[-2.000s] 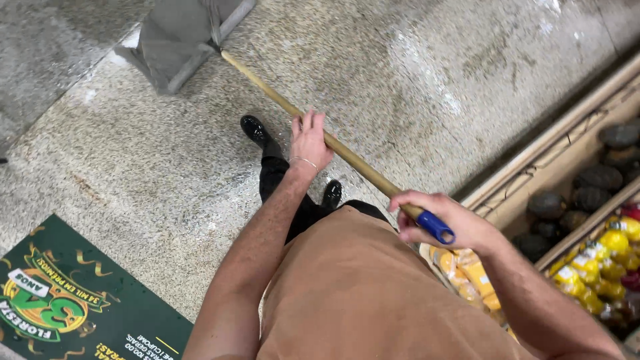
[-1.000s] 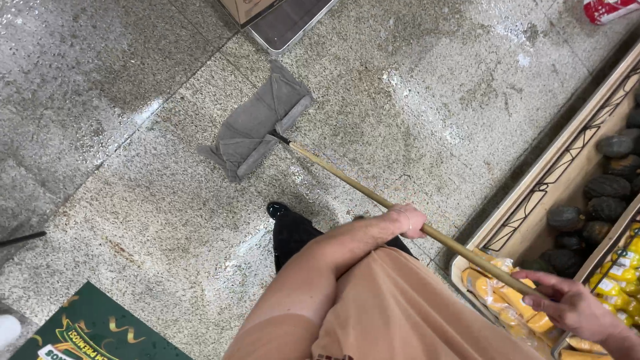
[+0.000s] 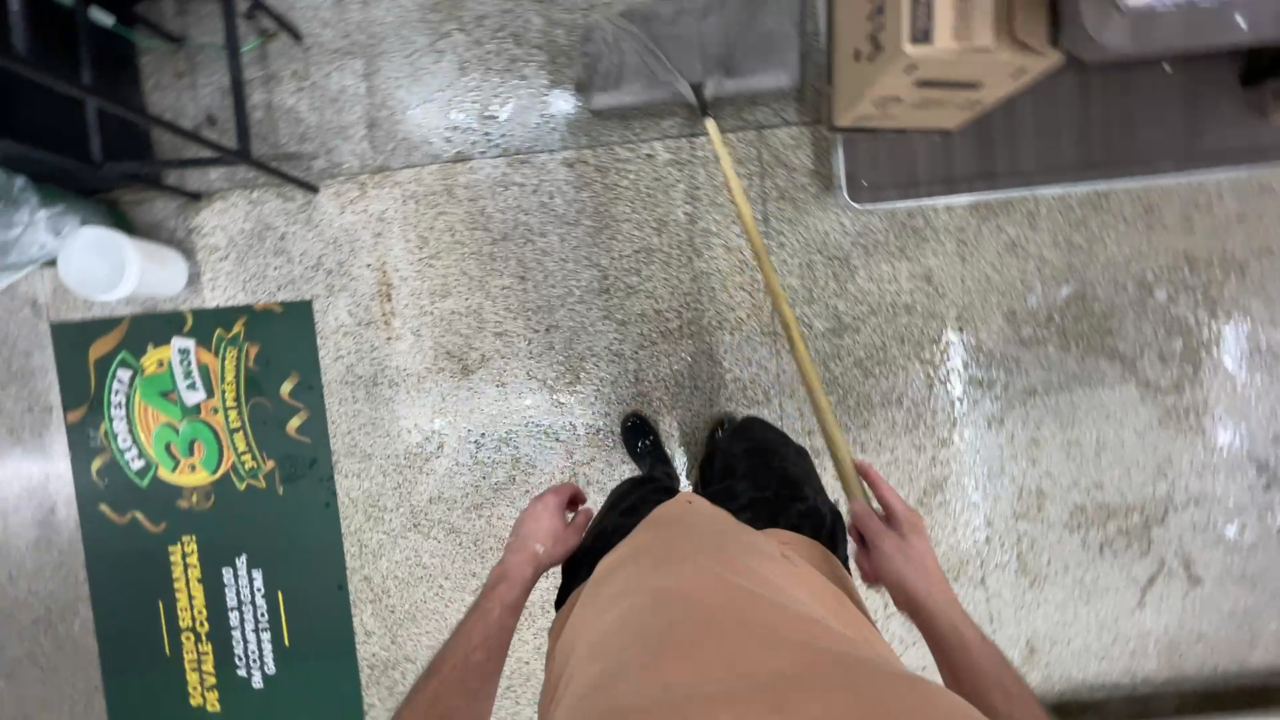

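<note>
A flat mop's wooden handle (image 3: 785, 310) slants from the top middle down to my right hand (image 3: 890, 540), whose fingers close around it beside my right thigh. The grey cloth mop head (image 3: 695, 55) lies on the speckled floor at the top of the view, blurred at its left edge. My left hand (image 3: 550, 525) hangs beside my left thigh, off the handle, its fingers loosely curled; whether anything is in them cannot be told. The handle's lower end is hidden at my right hand.
A cardboard box (image 3: 940, 65) stands on a dark, pale-edged platform (image 3: 1010, 150) at the upper right. A green printed sign (image 3: 215, 520) lies at the left, near a white plastic container (image 3: 120, 265) and a black metal frame (image 3: 240, 90). The stone floor (image 3: 1050, 400) has shiny patches.
My left hand has let go of the handle, while my right hand still holds it. The mop head has moved up toward the floor beside the platform. The view has turned.
</note>
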